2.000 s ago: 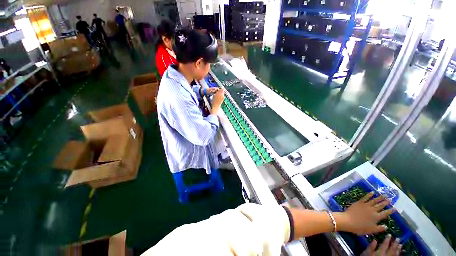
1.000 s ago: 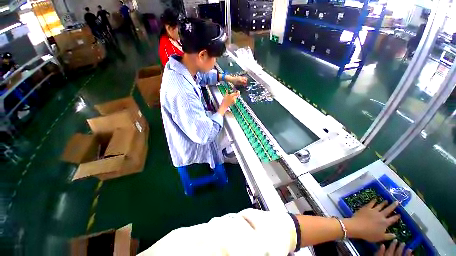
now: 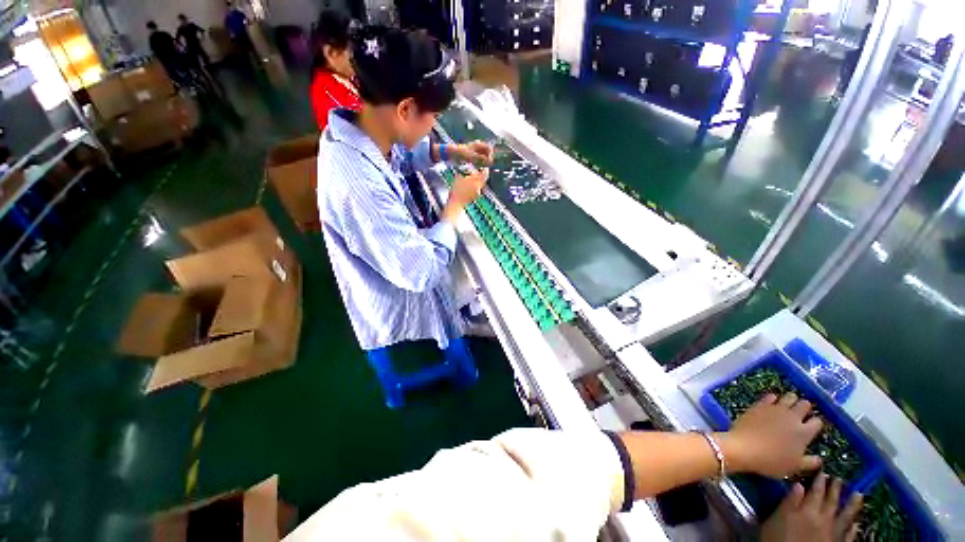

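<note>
A blue bin (image 3: 711, 408) of small dark and green-gold components (image 3: 753, 387) lies at the lower right. My left hand (image 3: 778, 434), with a thin pale bracelet, is palm down on the components, fingers spread, holding nothing visible. My right hand (image 3: 813, 517) is beside it at the bottom edge, partly cut off, its fingers apart at the bin's near side. Whether anything is under the fingertips is hidden. A second blue bin (image 3: 889, 508) shows partly at the right.
The conveyor (image 3: 635, 386) carries green panels (image 3: 519, 259) past a seated person (image 3: 386, 228) in a striped shirt. Silvery parts (image 3: 534, 188) lie on the mat beyond. A small blue box (image 3: 820, 371) stands behind the bin. Open cartons (image 3: 238, 307) stand on the floor.
The view has shifted slightly. My left hand stays on the components, its fingers a little more curled, and shows more of the bin beyond it. The neighbour's hands have come together over the line.
</note>
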